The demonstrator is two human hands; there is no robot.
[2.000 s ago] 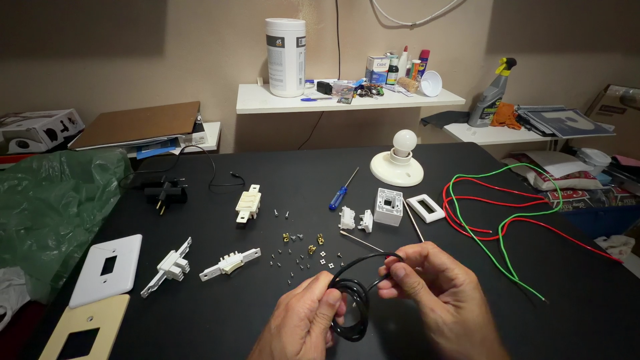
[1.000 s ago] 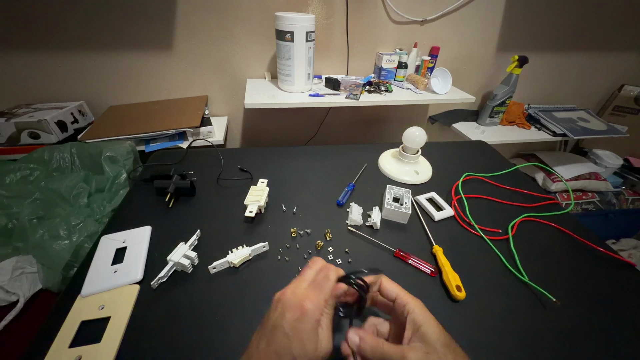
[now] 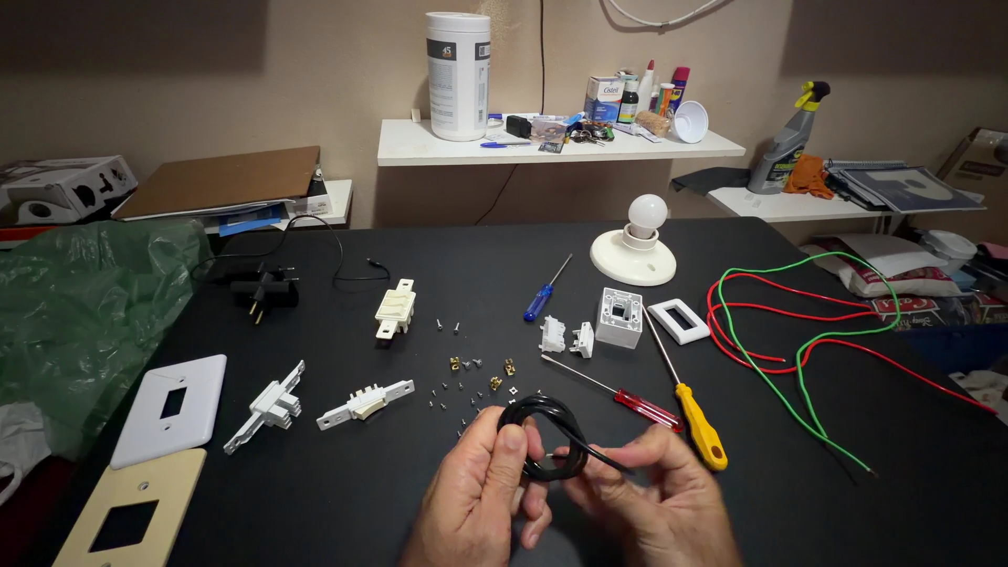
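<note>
Near the front edge, my left hand (image 3: 484, 488) grips a small coil of black cable (image 3: 561, 405) between thumb and fingers. My right hand (image 3: 657, 492) pinches a free end of that cable at the coil's right side. Just beyond the hands lie a red-handled screwdriver (image 3: 646, 409) and a yellow-handled screwdriver (image 3: 698, 425). Loose small screws and brass terminals (image 3: 495, 383) are scattered to the upper left of the coil. Two white module pieces (image 3: 553, 335) rest beside a white square box (image 3: 620, 317), with a white frame (image 3: 680, 321) on its right.
White (image 3: 171, 409) and cream wall plates (image 3: 130, 512) lie left, near switch modules (image 3: 367, 404) and a black plug adapter (image 3: 264, 295). Further back are a blue screwdriver (image 3: 540, 302) and a bulb in a round base (image 3: 632, 257). Red and green wires (image 3: 728, 339) curve at right.
The hands brought the coil together, and now hold it more open, with a cable end drawn out to the right. The red and yellow screwdrivers, partly hidden at first, show fully or nearly so.
</note>
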